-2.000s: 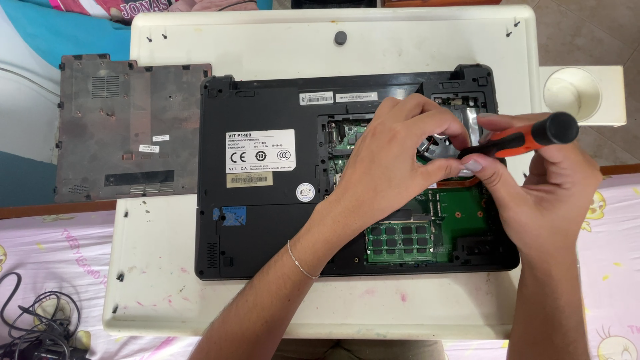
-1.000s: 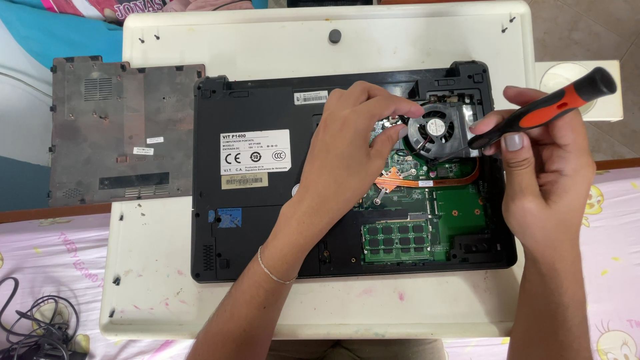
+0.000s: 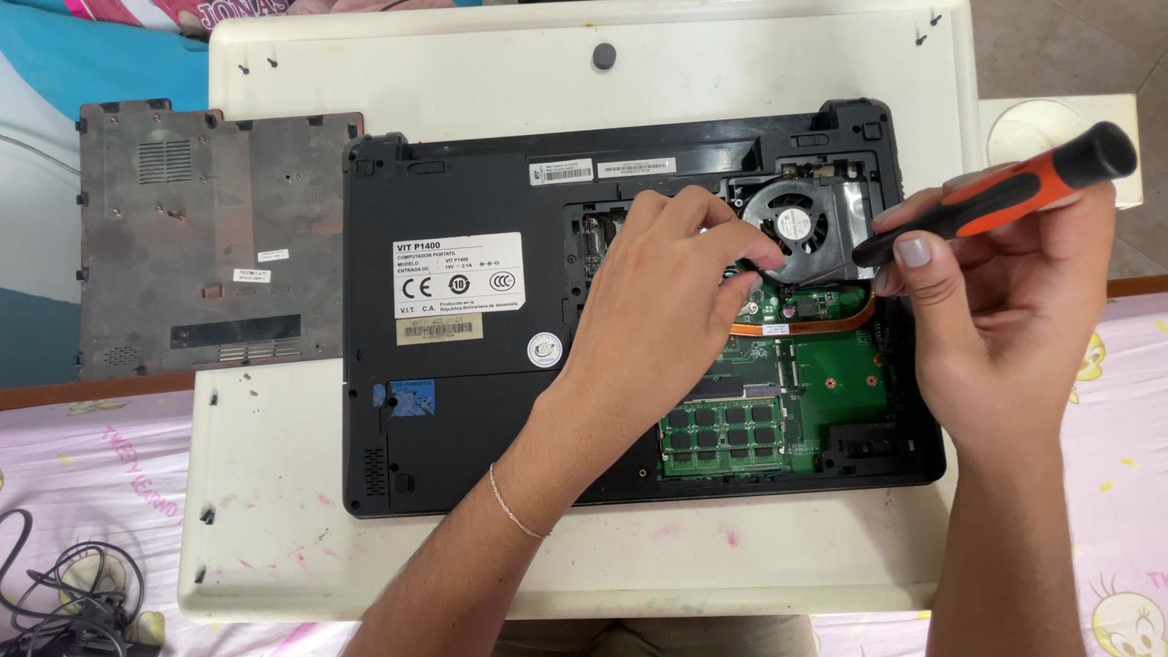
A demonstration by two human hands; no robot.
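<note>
A black laptop (image 3: pixel 465 201) lies bottom side up with part of its inside exposed. My right hand (image 3: pixel 995 301) holds a screwdriver (image 3: pixel 1004 196) with an orange and black handle; its shaft points left across the lower edge of the cooling fan (image 3: pixel 794 224). The fingertips of my left hand (image 3: pixel 657 292) are at the fan's lower left edge; whether they pinch something there cannot be told. Below the fan runs a copper heat pipe (image 3: pixel 821 326). A green memory module (image 3: pixel 721 436) sits lower on the board, near my left wrist.
The removed bottom cover (image 3: pixel 219 237) lies left of the laptop, over the white plastic table's (image 3: pixel 456 566) edge. Small screws (image 3: pixel 922 38) stand near the table's corners and left edge. A dark round piece (image 3: pixel 604 57) lies behind the laptop. Black cables (image 3: pixel 82 584) lie at lower left.
Two seconds ago my hands covered most of the fan; it now shows between them. My right hand has moved right with the screwdriver. Since one second ago my left fingers have shifted down along the fan's left side.
</note>
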